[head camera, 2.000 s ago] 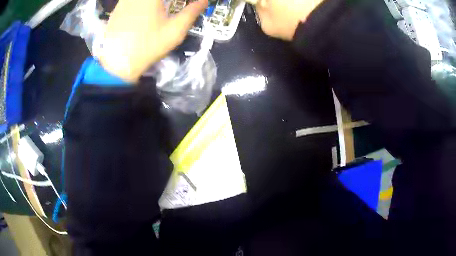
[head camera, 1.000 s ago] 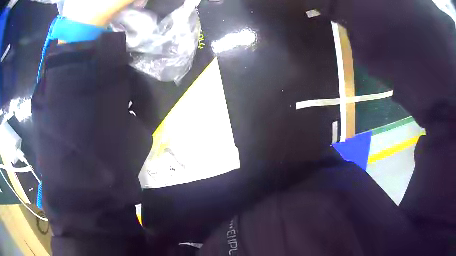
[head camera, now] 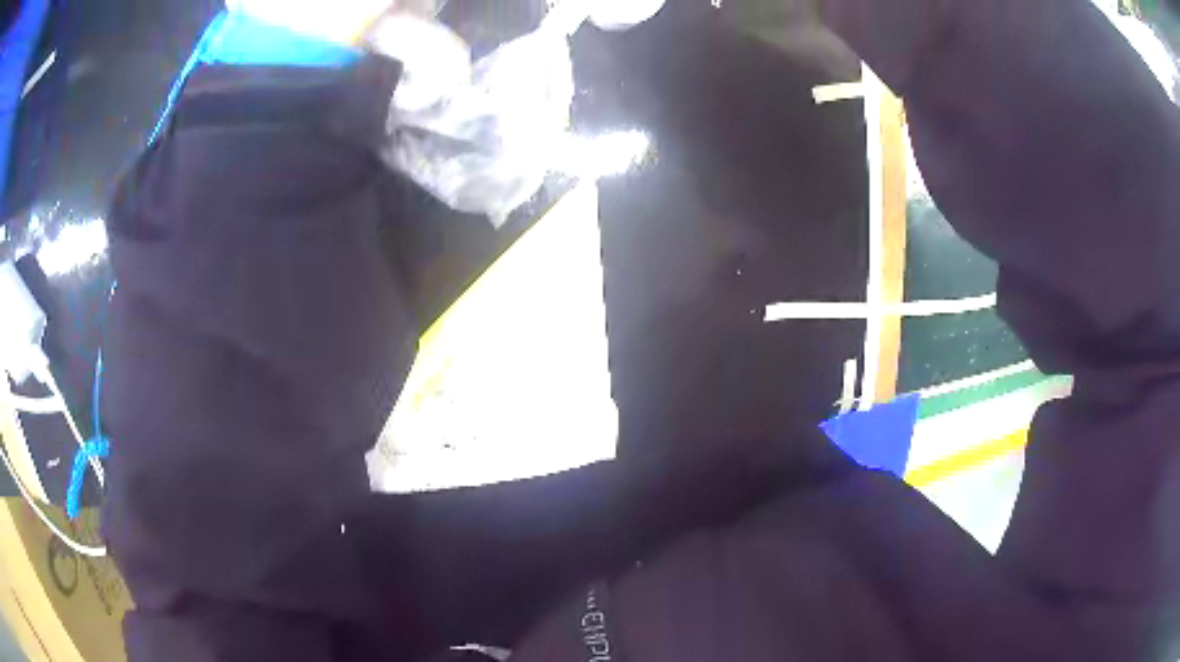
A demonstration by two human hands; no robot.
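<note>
My left hand [head camera: 311, 16] shows only in part at the top edge, blurred and washed out, with a blue band [head camera: 278, 47] at its wrist. Its fingers cannot be made out. Crinkled clear plastic [head camera: 498, 136] lies just right of this wrist on the glossy black board [head camera: 725, 168]. A small rounded white piece [head camera: 625, 10], possibly the housing, is cut off by the top edge above the plastic. My right hand is out of the picture; only its dark sleeve shows at the upper right.
A white triangular area [head camera: 531, 375] is on the board. Cream tape strips [head camera: 815, 312] cross at the right, above a blue object [head camera: 884, 433]. At the left are a white block [head camera: 18, 323] with thin cable, a blue cord [head camera: 86, 472] and a blue bin edge [head camera: 16, 91].
Since the first frame, the view has shifted, my right hand and most of the white housing have left the picture, and my left hand now shows only partly at the top edge.
</note>
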